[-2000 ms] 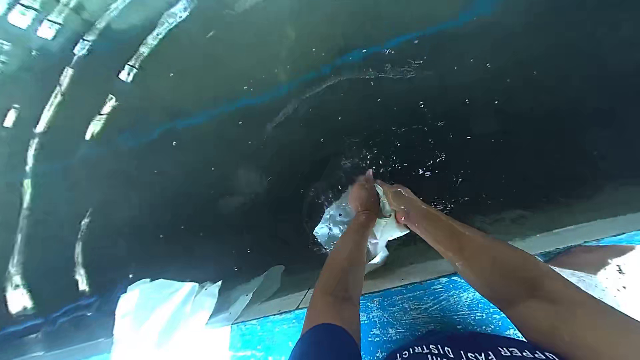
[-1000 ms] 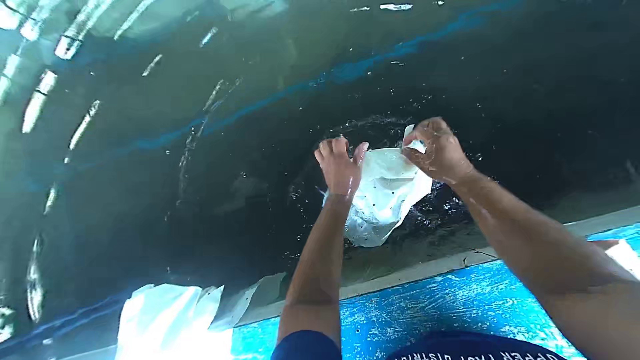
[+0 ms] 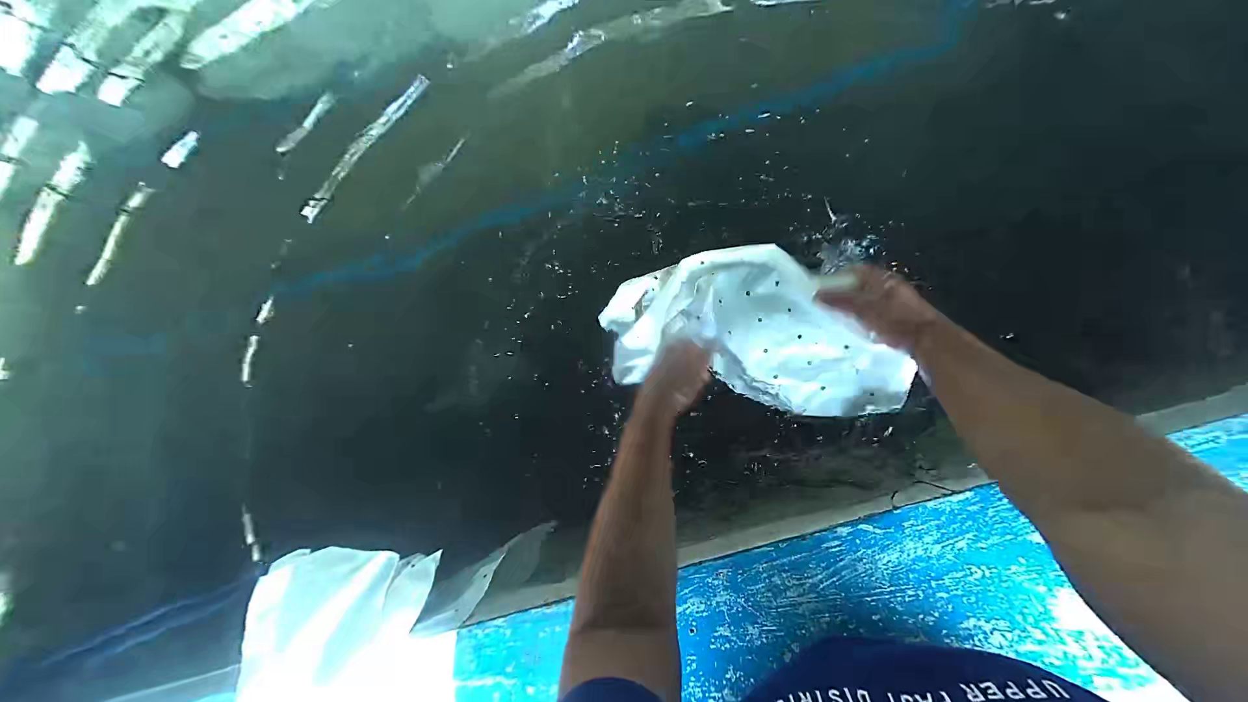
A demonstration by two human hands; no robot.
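Note:
A wet white sheet or bag with rows of small dark holes (image 3: 790,331) is spread between my hands at the surface of dark water (image 3: 439,419). My left hand (image 3: 681,375), blurred, grips its lower left part. At its upper right edge, my right hand (image 3: 877,304) is closed on a fold of it. Drops and splashes surround the sheet, mostly near my right hand. Another white sheet (image 3: 336,619) hangs over the ledge at the lower left, partly in the water and apart from both hands.
A worn blue painted ledge (image 3: 829,585) with a pale edge runs along the bottom, between my body and the water. A blue line crosses beneath the water. Bright reflections lie at the upper left.
The bunched white sheet came up from the water and opened out between my hands. It now lies wider and tilted to the right, with my hands farther apart than at first.

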